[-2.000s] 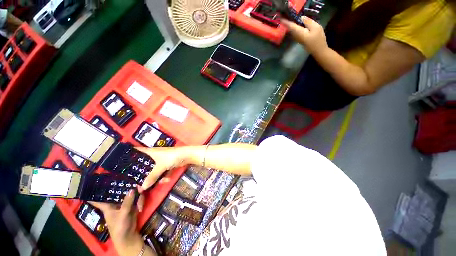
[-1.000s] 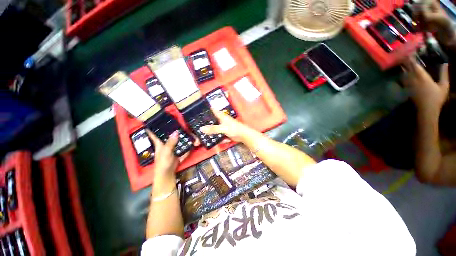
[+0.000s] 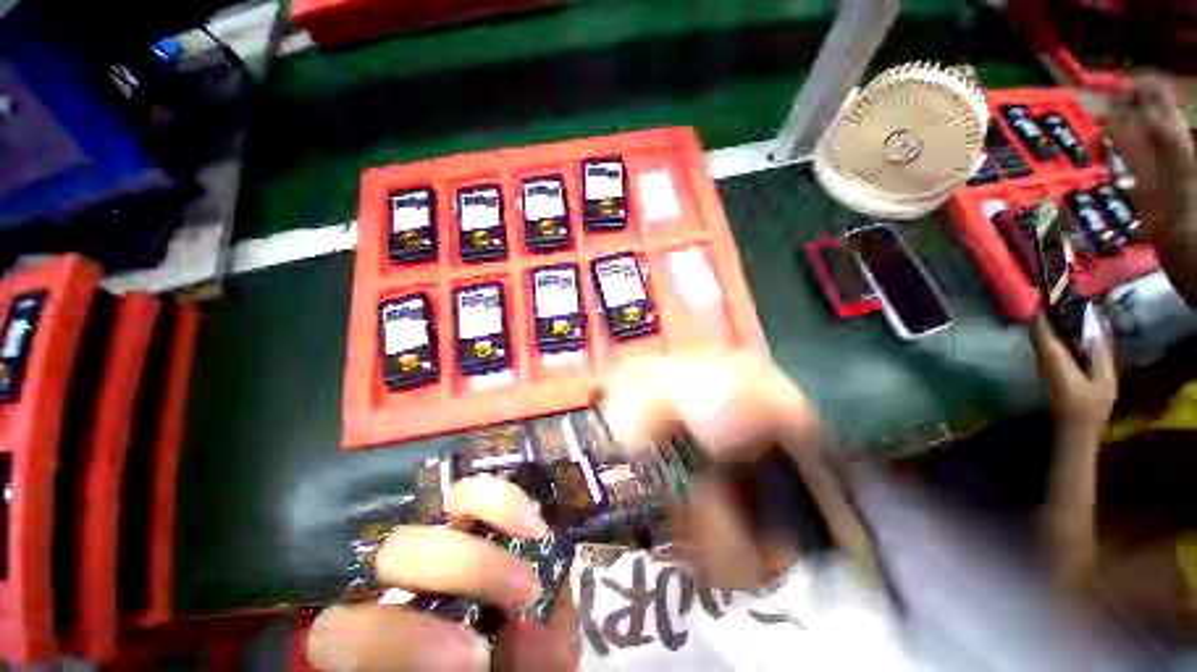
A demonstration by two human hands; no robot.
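Note:
An orange-red foam tray (image 3: 433, 423) lies in front of me, with closed flip phones (image 3: 482, 323) in both rows and white cards (image 3: 693, 278) in its two rightmost pockets. My left hand (image 3: 453, 578), low and left of centre, grips a flip phone (image 3: 549, 567); part of its keypad shows between the fingers, the rest is hidden. My right hand (image 3: 715, 420) is raised at the tray's near right corner, strongly blurred, around a dark flip phone (image 3: 788, 499). Both hands are nearer to me than the tray.
Dark battery-like pieces (image 3: 578, 460) lie under clear plastic-like material at the near edge. Stacked red trays (image 3: 160, 460) stand left. A smartphone (image 3: 901, 282) overlaps a red phone (image 3: 840, 278) at right, near a cream fan (image 3: 903, 142). Another person's hand (image 3: 1083, 381) works at a tray farther right.
Both hands have pulled back from over the tray towards me, with the flip phones, uncovering the pockets. The open gold halves no longer show clearly. The view has turned and shifted.

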